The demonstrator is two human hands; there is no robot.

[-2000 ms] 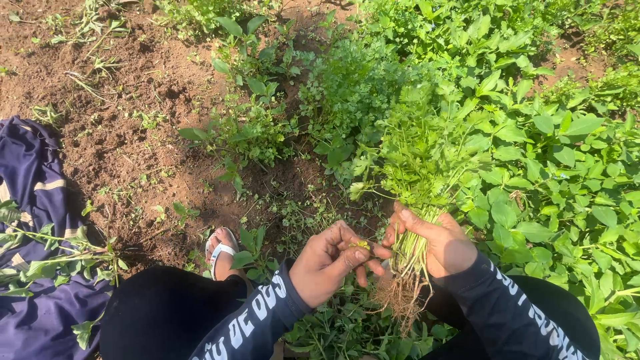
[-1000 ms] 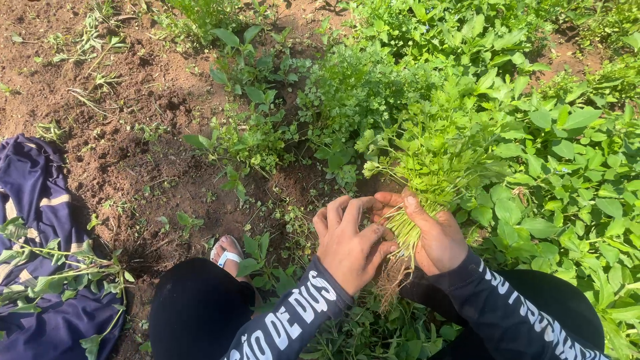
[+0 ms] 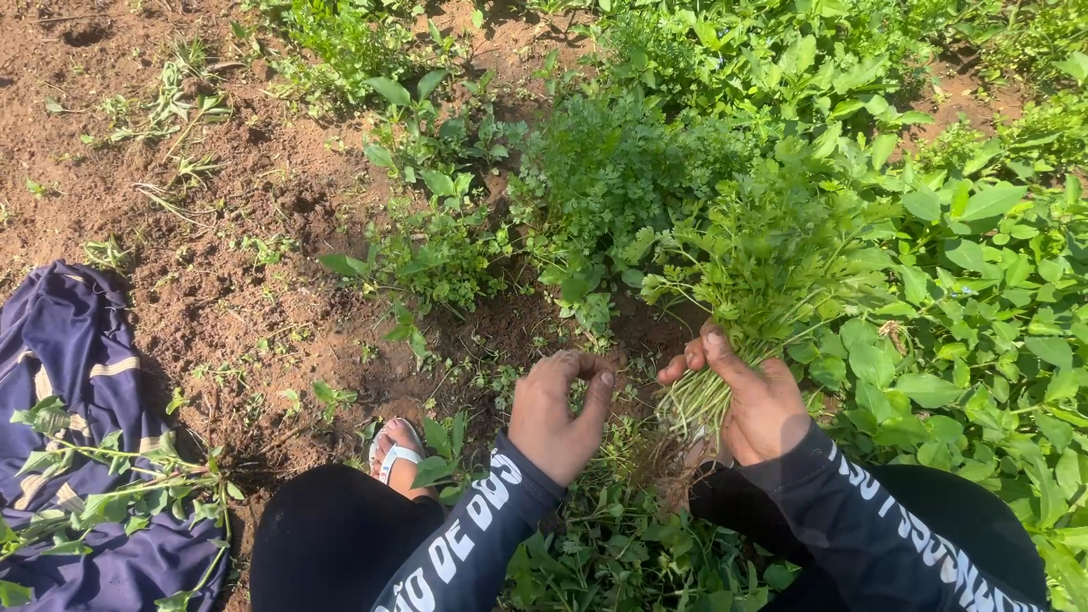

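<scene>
My right hand [image 3: 761, 399] is closed around the stems of a bunch of leafy herbs [image 3: 765, 263], which looks like cilantro or parsley. The leaves point up and away from me, and the thin roots [image 3: 667, 467] hang below the hand with soil on them. Left of the bunch, my left hand [image 3: 565, 412] is raised over the ground, its thumb and forefinger curled close together. Whether something small is between those fingertips cannot be told. The left hand does not touch the bunch.
Low herb plants [image 3: 603, 170] grow ahead, and dense broad-leaved plants [image 3: 986, 340] cover the right side. Brown soil [image 3: 238, 314] with scattered weeds lies left. A dark blue cloth [image 3: 68, 323] with pulled weeds [image 3: 127, 493] on it is at lower left. My sandalled foot [image 3: 398, 450] rests nearby.
My left hand was at the bunch beside my right hand one second ago; it has moved left, away from it. The right hand keeps its hold on the bunch.
</scene>
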